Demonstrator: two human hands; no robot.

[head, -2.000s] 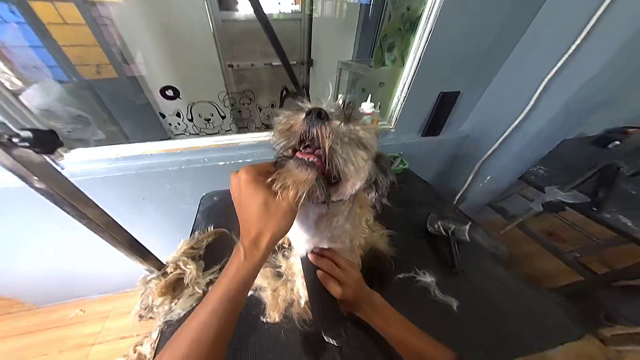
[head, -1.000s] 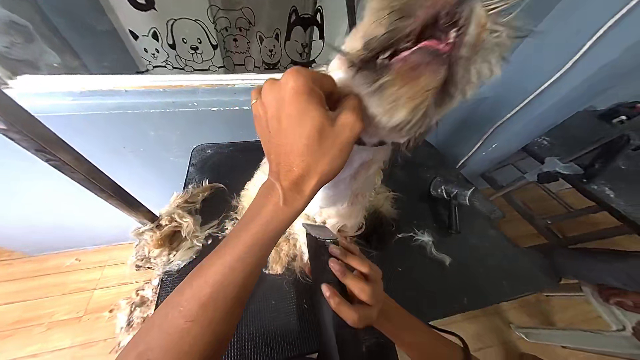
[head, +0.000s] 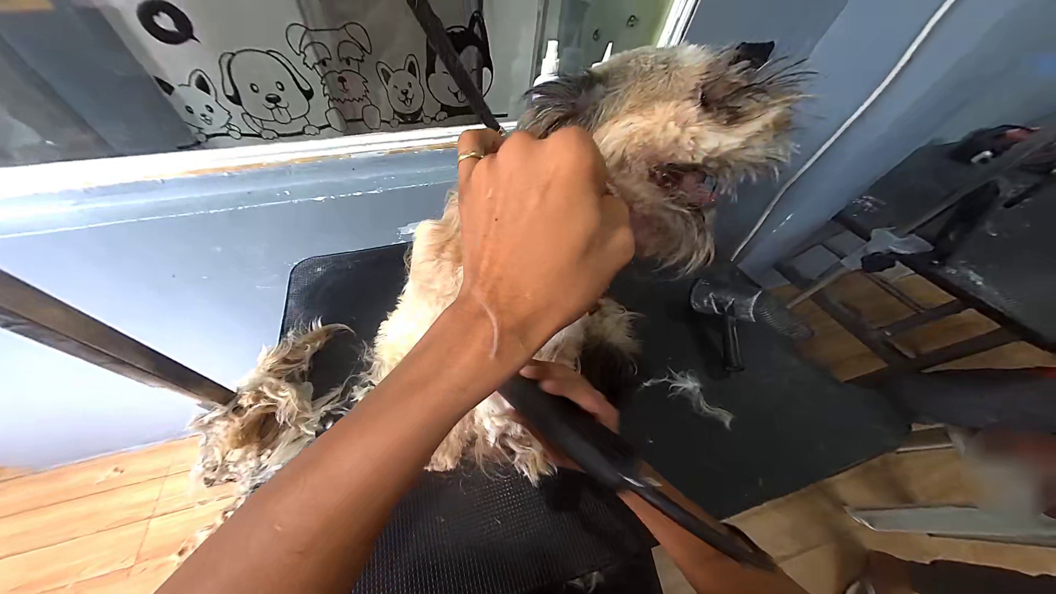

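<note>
A shaggy tan and grey dog (head: pixel 685 140) sits on a black grooming table (head: pixel 487 536), its head turned to the right and its mouth open. My left hand (head: pixel 540 223), a ring on one finger, is closed at the dog's neck, fingers curled in; what exactly it grips is hidden. Low in front of the dog's chest, partly behind my left wrist, my right hand (head: pixel 577 392) is closed around a black electric clipper (head: pixel 577 433). The clipper's cord trails toward the lower right. Its blade end is hidden behind my left forearm.
Cut fur (head: pixel 264 412) is heaped at the table's left edge, with a loose tuft (head: pixel 693 396) on the right. Beyond it lies a hair dryer (head: pixel 747 309). A metal bar (head: pixel 107 338) slants at left. Another person's blurred arm (head: pixel 1002 462) shows at far right, near a black stand (head: pixel 916 330).
The dog's head has turned to the right from its raised, forward-facing pose. The clipper has tilted, and its head has passed behind my left forearm.
</note>
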